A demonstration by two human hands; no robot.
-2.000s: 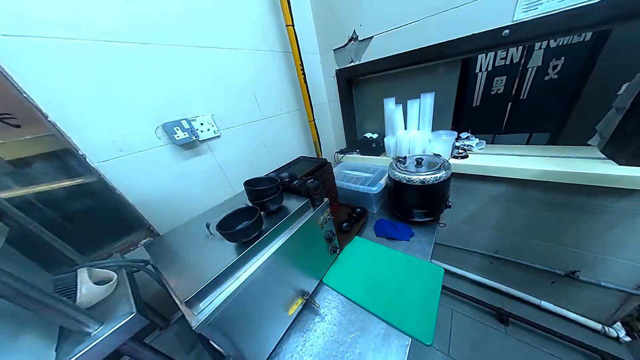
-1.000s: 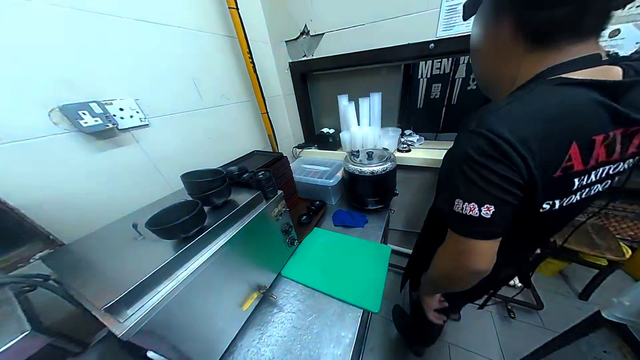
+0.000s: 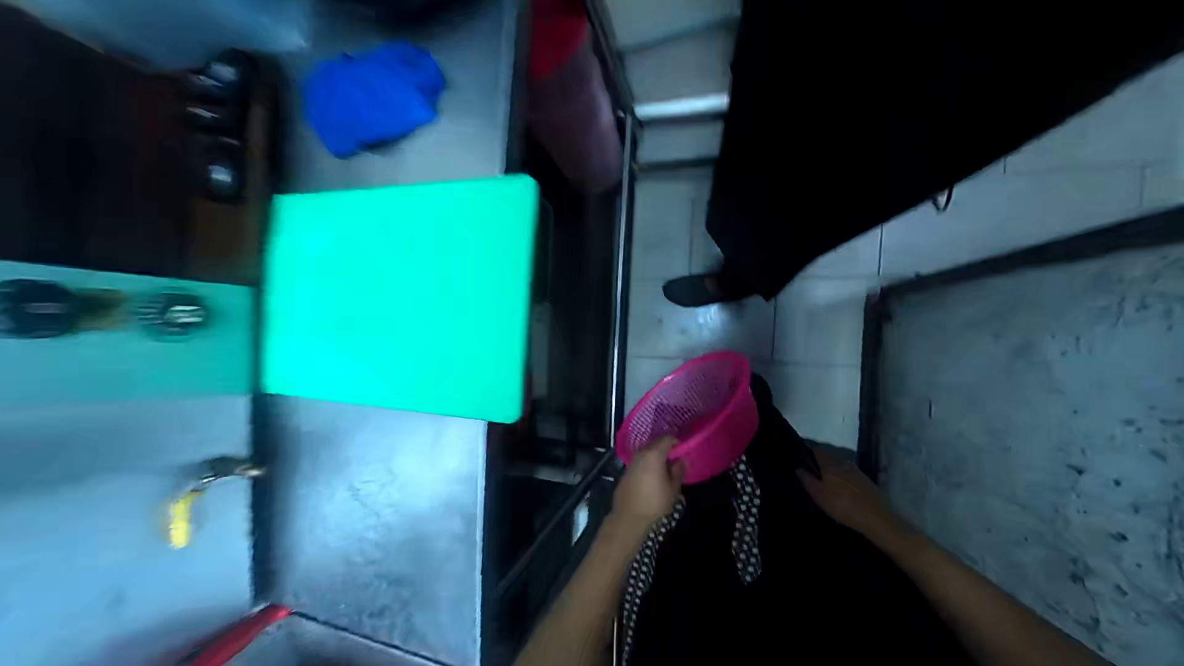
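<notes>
My left hand point(image 3: 647, 486) is closed on the near rim of a pink perforated plastic basket point(image 3: 717, 435), which is tilted in front of my body. The basket's visible inside holds nothing that I can make out. My right hand point(image 3: 837, 486) is to the right of the basket, close to my black clothing; its fingers are partly hidden and blurred, and whether it grips the dark fabric there is unclear. A green cutting board point(image 3: 398, 296) lies on the steel counter to the left of both hands.
A blue cloth point(image 3: 375, 92) lies on the counter beyond the board. A metal appliance with dark knobs point(image 3: 174, 314) and a yellow-handled valve point(image 3: 180, 518) stands at left. A person in black clothing point(image 3: 860, 120) stands ahead on the tiled floor. A grey surface point(image 3: 1036, 416) is at right.
The view has swung sharply downward. Both my hands and the pink basket are now in view, unlike in the earlier frames. Of the other person, only dark clothing and a shoe show now.
</notes>
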